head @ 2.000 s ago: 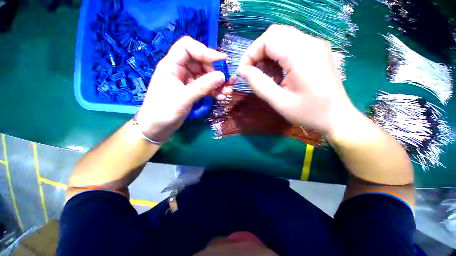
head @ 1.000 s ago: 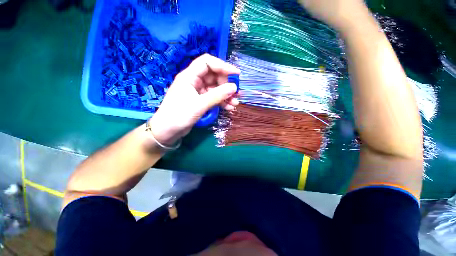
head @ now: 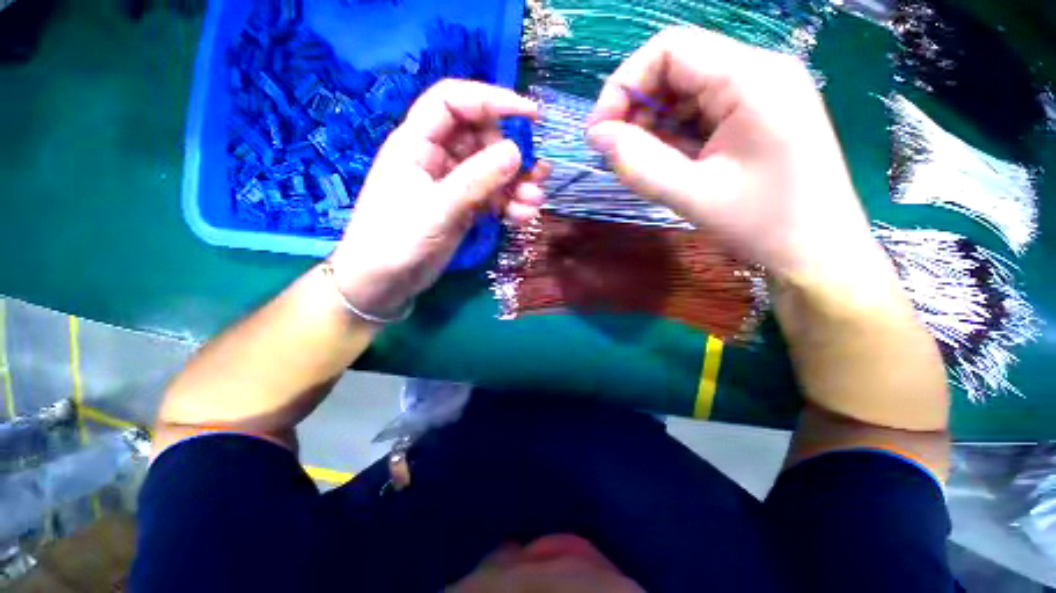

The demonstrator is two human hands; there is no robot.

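Observation:
My left hand (head: pixel 411 197) holds a small blue connector housing (head: pixel 518 141) between thumb and fingers, beside the bin's right rim. My right hand (head: pixel 730 151) is just right of it, fingers pinched on what looks like a thin dark wire (head: pixel 644 100). The wire's tip is too small and blurred to make out. The two hands are a small gap apart, over the pale wire bundle (head: pixel 585 180). Wires trailing from the housing cannot be made out clearly.
A blue bin (head: pixel 266 241) of loose housings stands at left. Brown wires (head: pixel 649 278) lie nearest me, green wires (head: pixel 625 26) beyond the pale ones. At right lie white wires (head: pixel 967 180), white wires with dark centre (head: pixel 944 290) and a dark pile (head: pixel 984 52).
My right hand has come back from the far upper right to beside the housing, now with a dark wire in its fingers. My left hand still holds the housing.

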